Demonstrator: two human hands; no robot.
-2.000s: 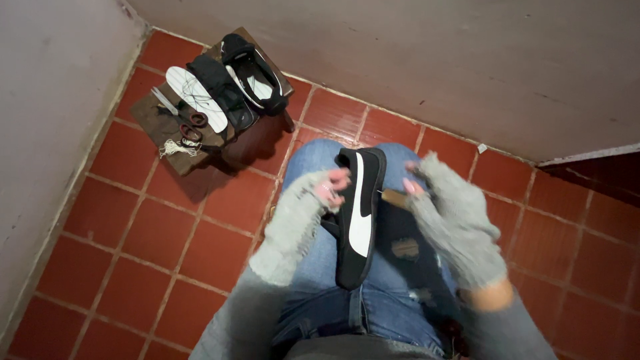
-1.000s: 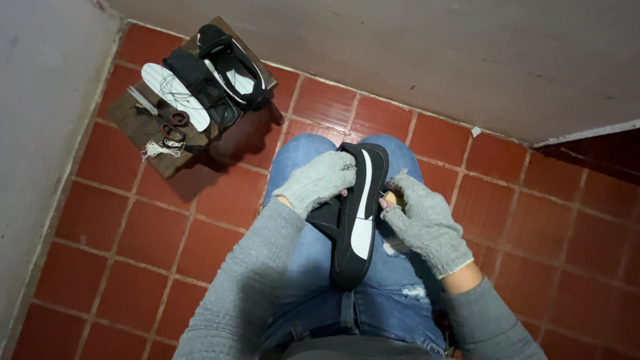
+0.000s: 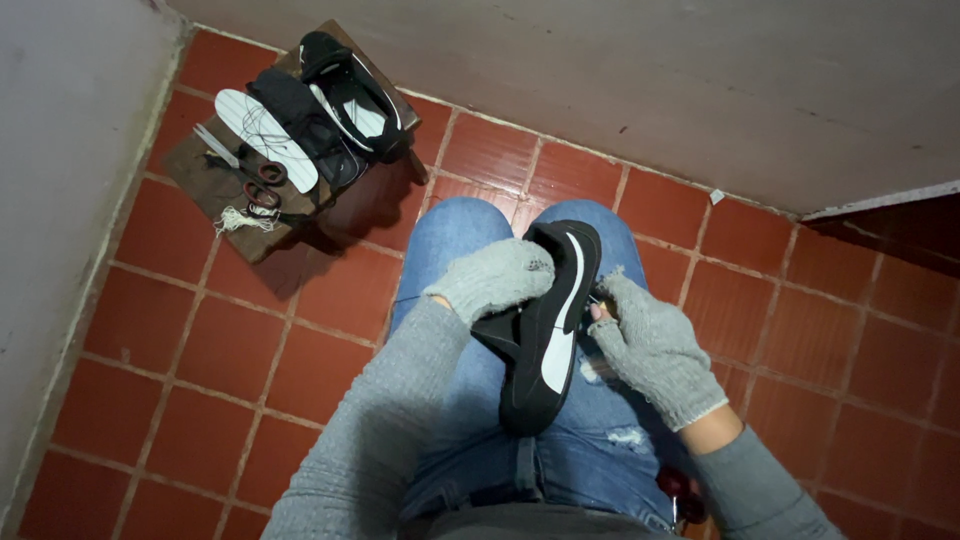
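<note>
A black shoe (image 3: 536, 352) with a white side stripe lies on its side across my lap, its sole edge facing right. My left hand (image 3: 499, 277), in a grey fingerless knit glove, grips the shoe at its opening, with the fingers hidden inside. On the other side, my gloved right hand (image 3: 649, 337) holds a small tool, perhaps an awl, with a yellowish handle (image 3: 606, 306). Its thin metal shank points at the sole edge; whether the tip touches or enters the shoe cannot be told.
A wooden stool (image 3: 202, 176) at upper left bears a second black shoe (image 3: 386, 139), a white insole (image 3: 262, 135) with dark thread, black fabric (image 3: 289, 105), scissors (image 3: 244, 169) and cream string (image 3: 244, 219). Walls meet behind it. A red object (image 3: 679, 491) is by my right hip.
My left hand has come from beside the shoe onto its opening and grips it. My right hand has moved in to the sole edge with the handled tool.
</note>
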